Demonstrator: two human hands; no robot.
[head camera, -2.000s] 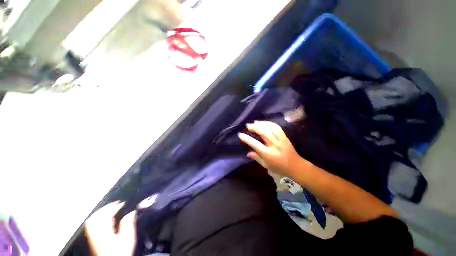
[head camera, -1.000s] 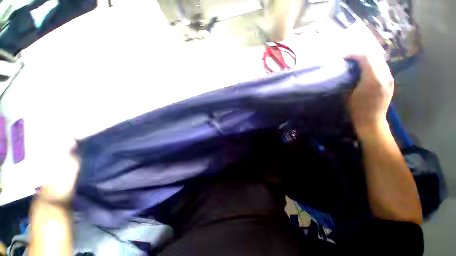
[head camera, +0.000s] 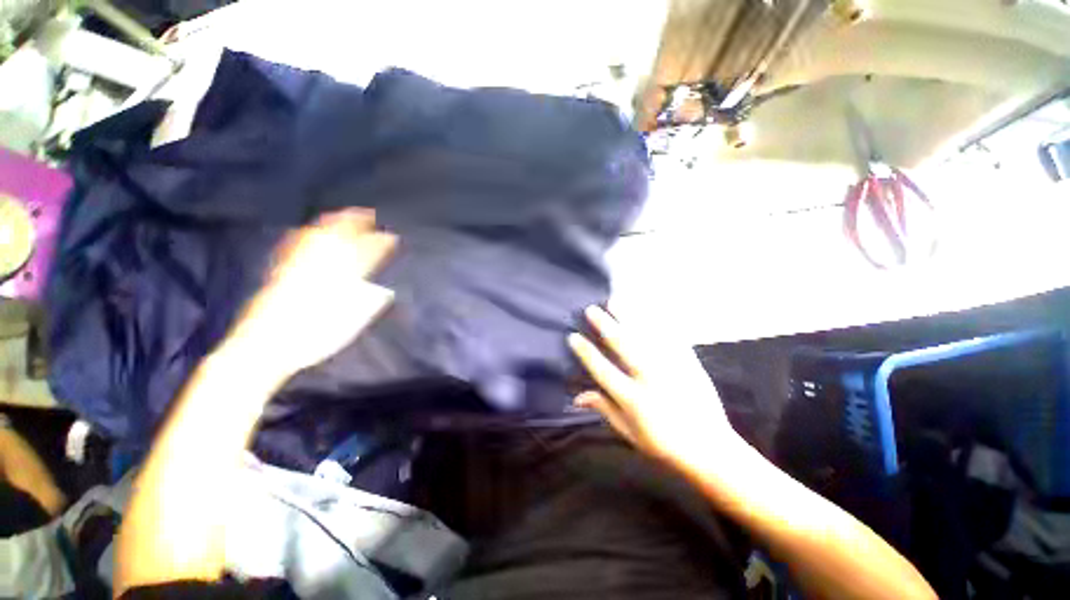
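Note:
A navy garment piece with a slight sheen (head camera: 469, 176) lies spread and rumpled over the white table, left of the machine's needle area, and hangs over the front edge. My left hand (head camera: 334, 275) is over the middle of the cloth, blurred, its fingers pointing right; whether it grips any cloth is unclear. My right hand (head camera: 640, 381) is at the cloth's right front edge with its fingers apart, holding nothing.
Red-handled scissors (head camera: 888, 217) lie right of the needle area (head camera: 698, 111). A blue basket (head camera: 886, 410) with dark cloth is at lower right. A purple device (head camera: 41, 211) is at far left. Grey cloth (head camera: 352, 533) lies at lower left. Part of another person's arm (head camera: 26, 466) shows there.
The navy cloth, stretched between both hands a second ago, now lies on the table. My right hand has let go and moved down; my left hand has moved inward. The view has shifted left.

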